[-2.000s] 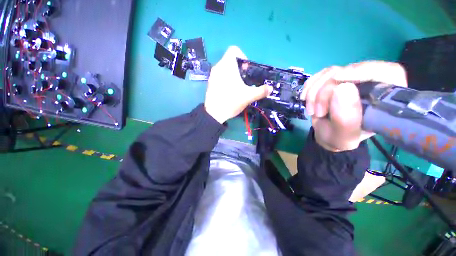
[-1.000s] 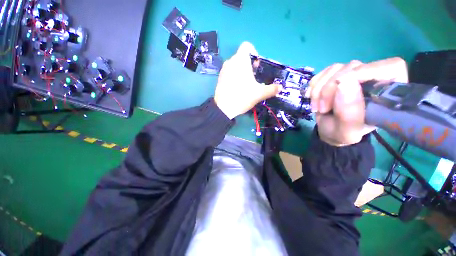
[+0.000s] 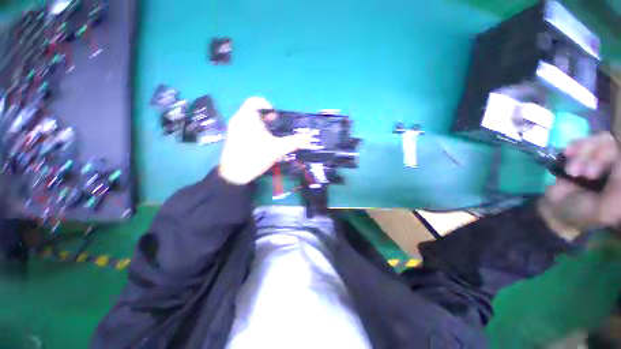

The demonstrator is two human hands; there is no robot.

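Note:
My left hand grips the left end of a black housing with silver details, low over the green mat. Red lead wires hang from its near side. My right hand is at the far right edge, blurred, with its fingers closed around the dark front part of the electric screwdriver. The rest of the tool is hidden or out of the picture. The tool's nose is in front of the screw feeder, a black box with white parts. Whether its bit touches the feeder cannot be told.
A dark grey parts tray with a blurred heap of motors and red wires is at left. Dark square plates lie left of the housing, one farther back. A T-shaped part and a thin rod lie between housing and feeder.
My right hand has moved away from the housing to the far right with the screwdriver. The view has shifted right, showing the feeder and T-shaped part. My left hand still holds the housing.

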